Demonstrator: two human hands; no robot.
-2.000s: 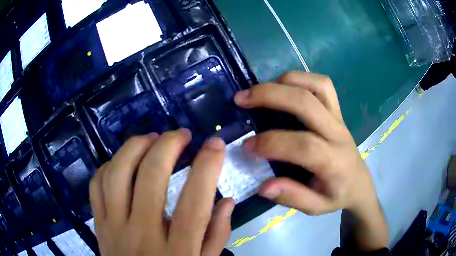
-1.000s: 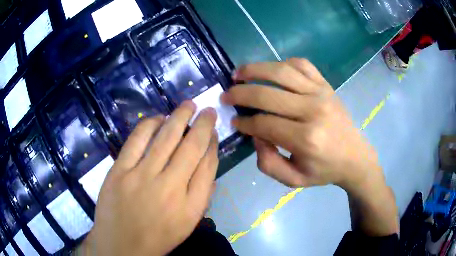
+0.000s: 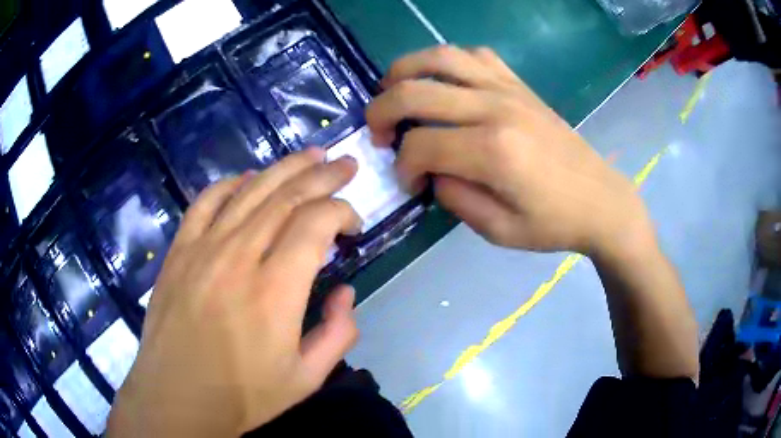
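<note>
A dark phone front housing [image 3: 308,96] lies in the end pocket of the black blister tray [image 3: 342,32]. A white keypad back [image 3: 370,181] covers its lower half, with a yellow dot just above. My left hand [image 3: 248,248] lies over the left side of the keypad back, index and middle fingertips on it, thumb apart below. My right hand [image 3: 505,154] is curled at its right edge, fingertips touching there. Nothing is seen held in either hand. The fingers hide both sides of the keypad back and part of the tray edge.
More housings with white keypad backs [image 3: 114,351] fill pockets to the left and upper left. The green mat [image 3: 548,51] runs behind the tray, with a clear plastic tray [image 3: 642,13] at its far edge. Grey floor [image 3: 514,359] with a yellow line lies at the right.
The tray, mat and floor have shifted in view. My right hand has moved up and its fingers curl more at the keypad's right edge. My left fingers remain on the keypad, thumb now spread.
</note>
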